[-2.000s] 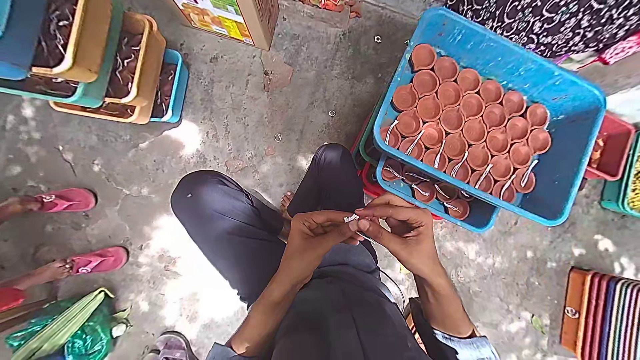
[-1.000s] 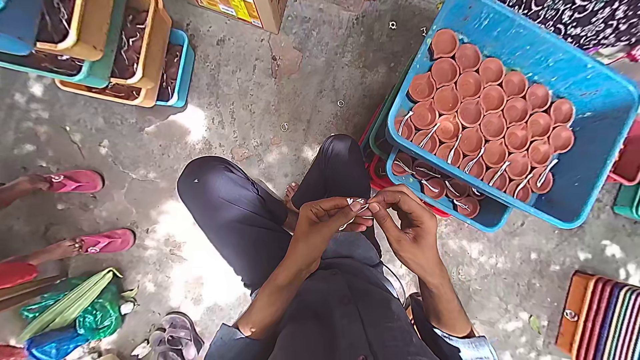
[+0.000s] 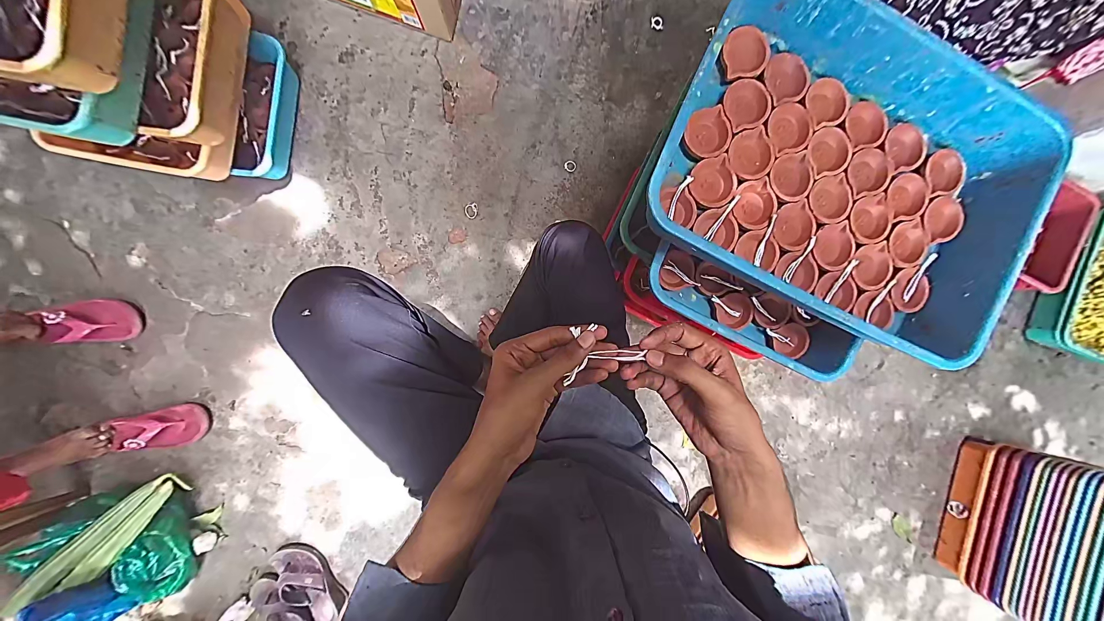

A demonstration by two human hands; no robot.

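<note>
White cotton wicks (image 3: 617,354) stretch between my two hands above my lap. My left hand (image 3: 543,379) pinches them between thumb and fingers, with white ends sticking out above and below. My right hand (image 3: 690,379) grips the other end with thumb and fingertips. Just up and right of it, a blue plastic crate (image 3: 996,164) holds rows of small clay oil lamps (image 3: 830,198); white wicks lie in several lamps of the nearest row. Under it, a second blue crate (image 3: 832,366) also carries clay lamps with wicks.
Stacked crates (image 3: 228,86) with wicks in them stand at upper left. A cardboard box (image 3: 440,17) is at the top. Another person's feet in pink sandals (image 3: 95,321), plastic bags (image 3: 155,552) and shoes (image 3: 306,582) lie left. A striped item (image 3: 1035,517) sits lower right.
My hands have moved apart from close together, and a longer stretch of white wick now shows between them. The lamps in the blue crate look unchanged.
</note>
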